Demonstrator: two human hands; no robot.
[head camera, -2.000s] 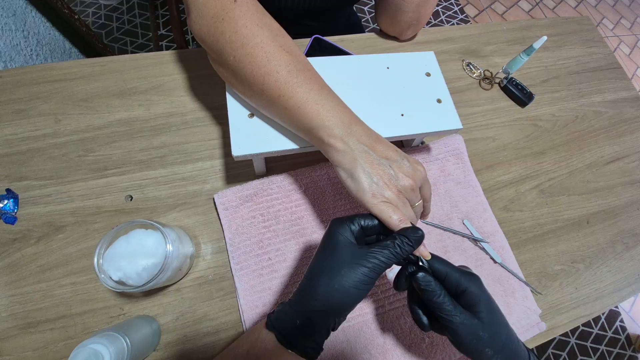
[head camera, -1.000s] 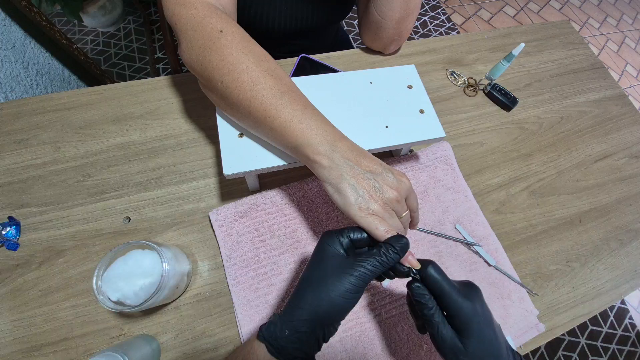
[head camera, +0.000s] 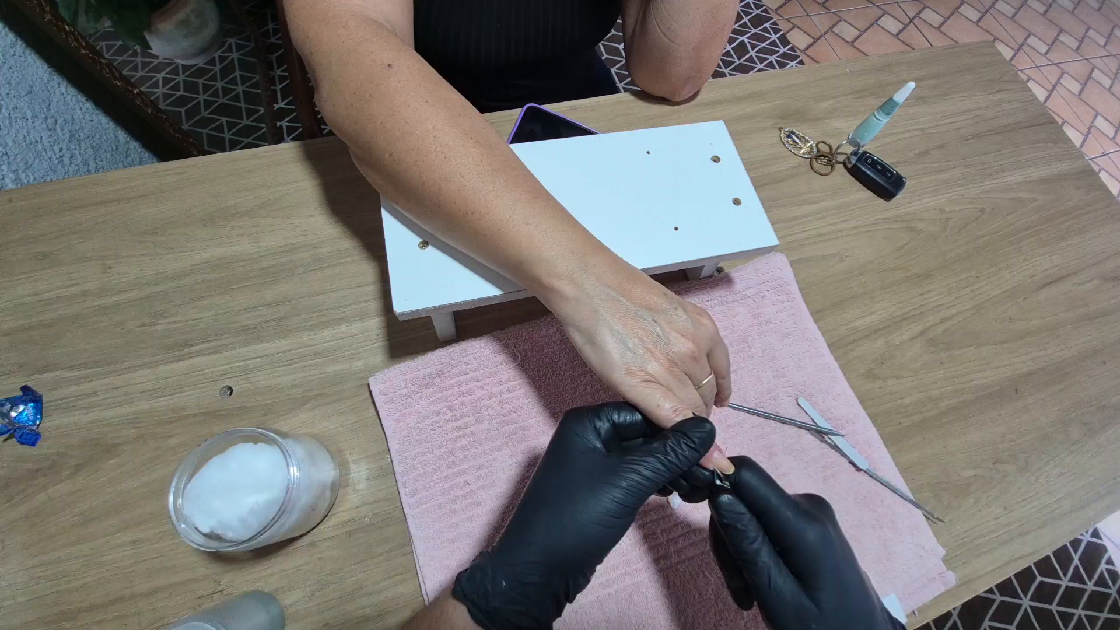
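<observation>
My left hand (head camera: 595, 490), in a black glove, grips a finger of another person's hand (head camera: 652, 346), which wears a thin ring. My right hand (head camera: 783, 542), gloved too, holds a small metal tool (head camera: 721, 479) with its tip at that finger's nail (head camera: 721, 462); most of the tool is hidden in my fingers. Under the hands lies a pink towel (head camera: 472, 446). Two slim metal manicure tools lie crossed on it to the right, one (head camera: 783, 418) nearer the person's hand, the other (head camera: 840, 442) with a flat pale part.
The person's forearm crosses a white raised board (head camera: 630, 192), with a phone (head camera: 551, 124) behind it. Keys with a black fob (head camera: 876, 175) and a small tube (head camera: 882, 114) lie at the back right. At left stand a clear jar of cotton (head camera: 254, 490), a bottle (head camera: 232, 612) and a blue object (head camera: 21, 416).
My left hand keeps its grip on the finger, and the tool in my right hand stays near the fingertip. The view has shifted slightly.
</observation>
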